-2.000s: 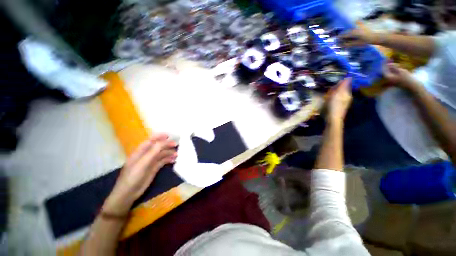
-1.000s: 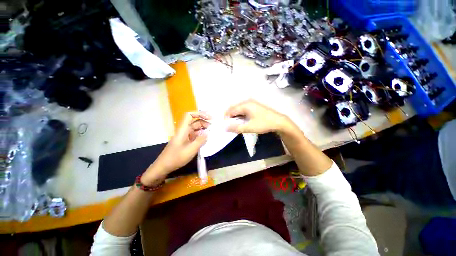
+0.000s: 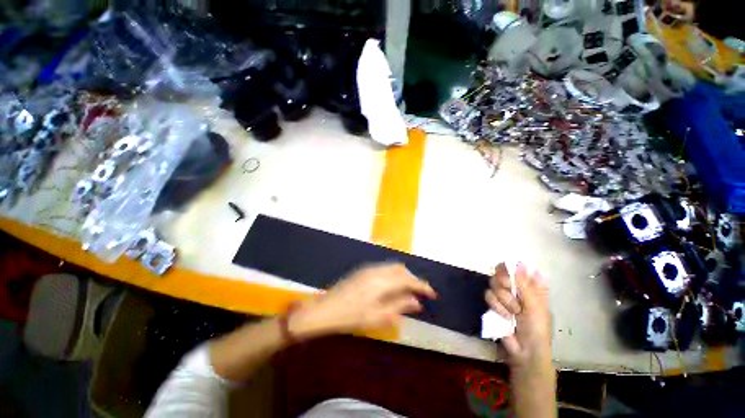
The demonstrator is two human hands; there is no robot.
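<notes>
My right hand [image 3: 527, 306] is closed around a small white cloth [image 3: 498, 324] at the right end of the black mat strip [image 3: 327, 260]. Part of the cloth is hidden in the fingers. My left hand [image 3: 372, 300] is over the middle of the strip, fingers apart and slightly curled, with nothing visible in it. The two hands are apart.
Assembled units [image 3: 670, 271] cluster at right, by blue bins [image 3: 709, 151]. Wired metal modules [image 3: 572, 131] heap behind. A large white cloth [image 3: 377, 94] hangs by the post. Black shells [image 3: 286, 90] lie back left. A clear plastic bag [image 3: 147, 175] and small black clip [image 3: 236, 211] lie left.
The view has swung to the left. The hands, together on the white cloth a second ago, are now apart. The cloth is bunched in my right hand and my left hand has let go.
</notes>
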